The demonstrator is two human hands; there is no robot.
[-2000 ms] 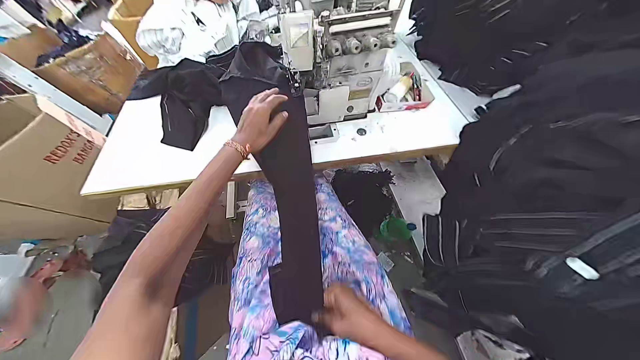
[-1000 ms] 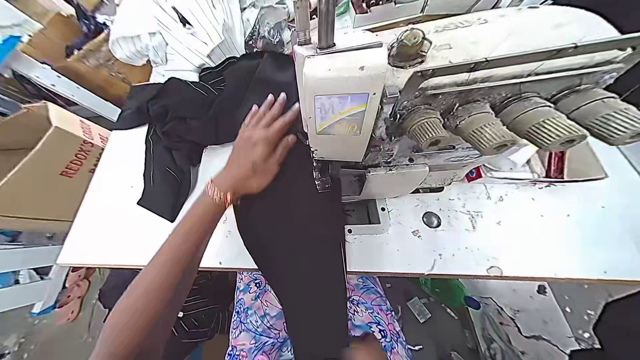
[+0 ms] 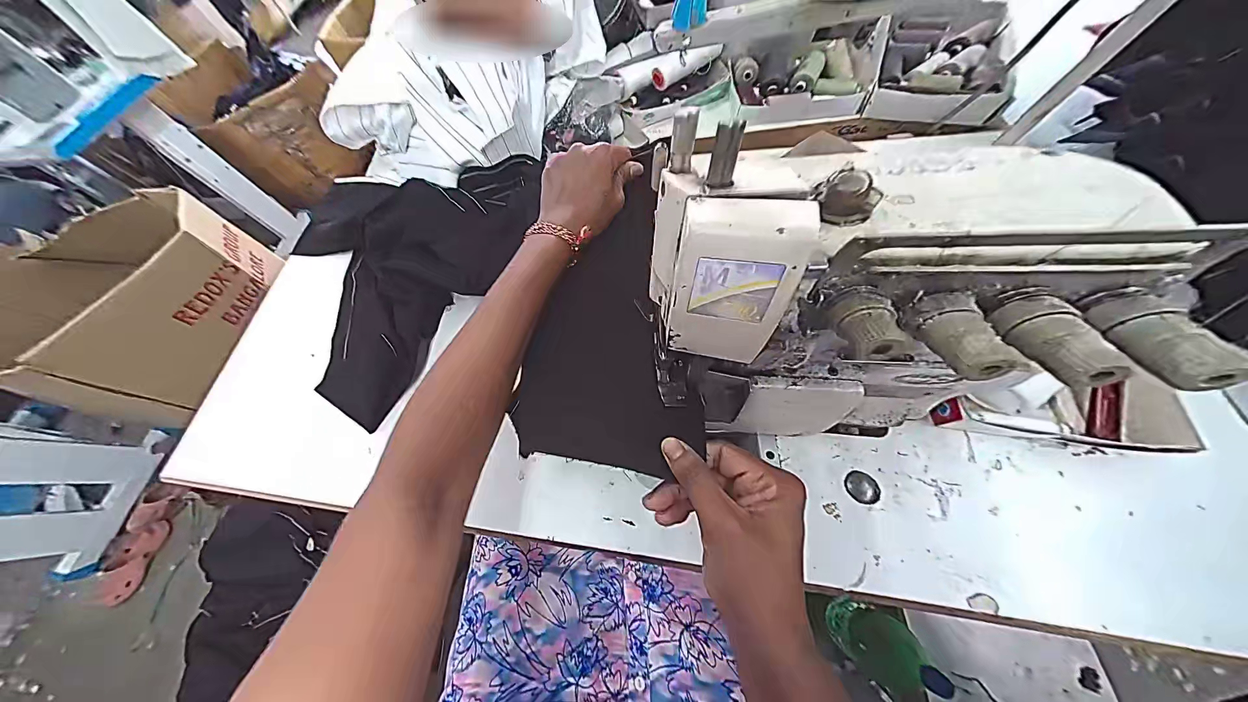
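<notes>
A piece of black fabric lies on the white machine table, its right edge under the presser foot of an industrial overlock sewing machine. My right hand pinches the fabric's near right corner between thumb and fingers, just in front of the foot. Behind the machine head, my left hand is at the far end of the fabric, fingers bent over its edge; whether it grips or only presses cannot be told. More black fabric with loose threads lies bunched to the left.
An open cardboard box stands left of the table. White striped cloth is piled behind, where a person is partly visible. Trays of thread cones stand behind the machine. A small box lies beneath the machine's arm.
My left hand has moved away from me to the fabric's far end. The fabric's near end, earlier hanging over my lap, now lies on the table, with my right hand at its corner. The view has shifted.
</notes>
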